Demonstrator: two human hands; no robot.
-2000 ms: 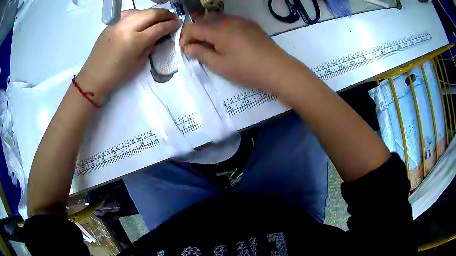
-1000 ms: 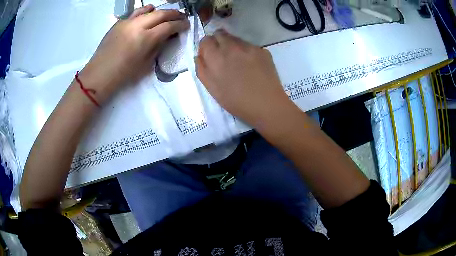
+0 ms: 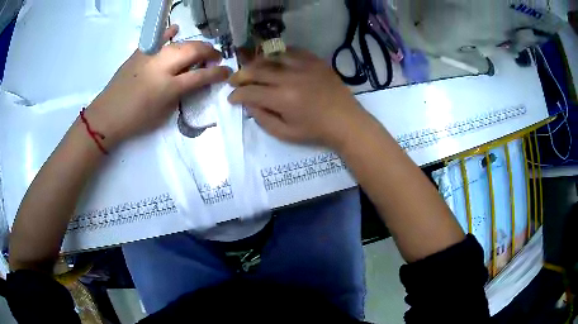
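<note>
A white fabric strip runs from under my fingers at the needle down over the table's front edge, and a second length lies left of it. My left hand lies left of the presser foot, its fingertips on the white fabric. My right hand holds the strip just below and right of the foot, thumb and fingers together. The fabric under the fingertips is mostly hidden. The sewing machine head stands above the hands, partly out of view.
Black-handled scissors lie right of the needle, beside a purple-blue bundle. A white stick-like tool lies further right. A printed ruler runs along the table's front edge. A yellow wire basket with a light-blue package stands at right.
The view has shifted, showing more of the machine head. My right hand has moved up from lower on the strip to close beside the presser foot and my left fingertips.
</note>
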